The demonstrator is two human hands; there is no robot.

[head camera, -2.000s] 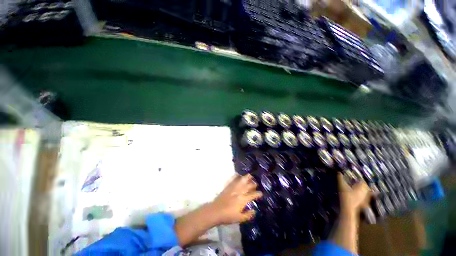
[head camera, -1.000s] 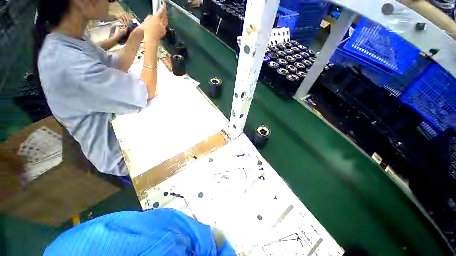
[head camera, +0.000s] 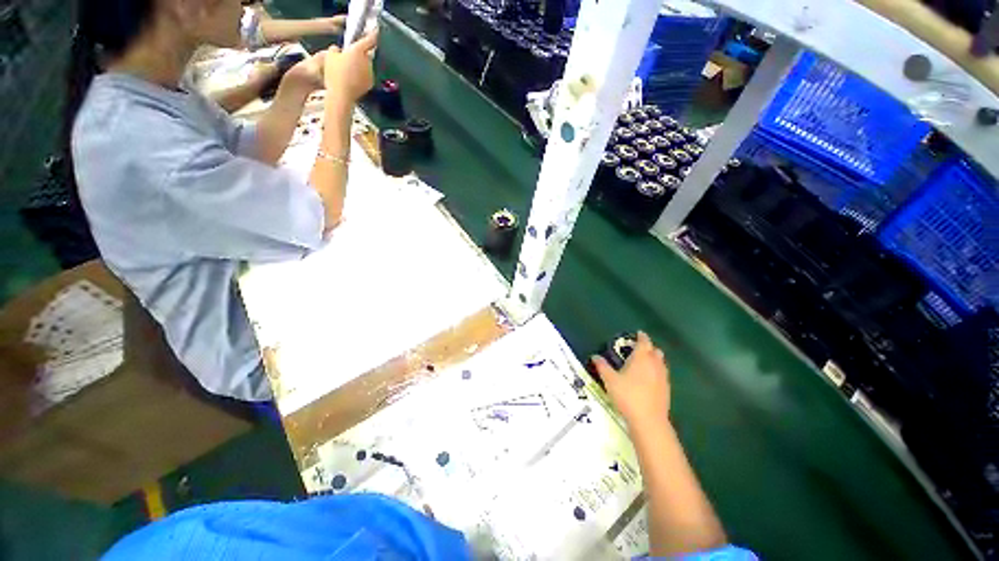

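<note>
My left hand [head camera: 639, 381] is at the near edge of the green belt, its fingers around a black cylindrical unit [head camera: 623, 350] with a silver ring and dark centre on top. The hand partly hides the unit, which looks upright. My blue sleeve shows at the bottom edge. My right hand is out of the picture. Another black unit [head camera: 502, 232] stands upright on the green belt [head camera: 701, 362], left of the white post. More units [head camera: 394, 151] stand farther up the belt, near the neighbour.
A person in a grey shirt [head camera: 186, 186] at left holds up a pale strip [head camera: 363, 20]. A marked white worktop [head camera: 493, 422], brown strip [head camera: 394, 378] and white post [head camera: 570, 153] lie ahead. Beyond the belt are a filled black tray [head camera: 646, 153] and blue crates [head camera: 827, 115]. A cardboard box [head camera: 142, 427] is at lower left.
Since one second ago, my left hand has come into view and closed around a unit. Units have shifted nearer along the belt. Two seconds ago the view showed both hands at a black tray.
</note>
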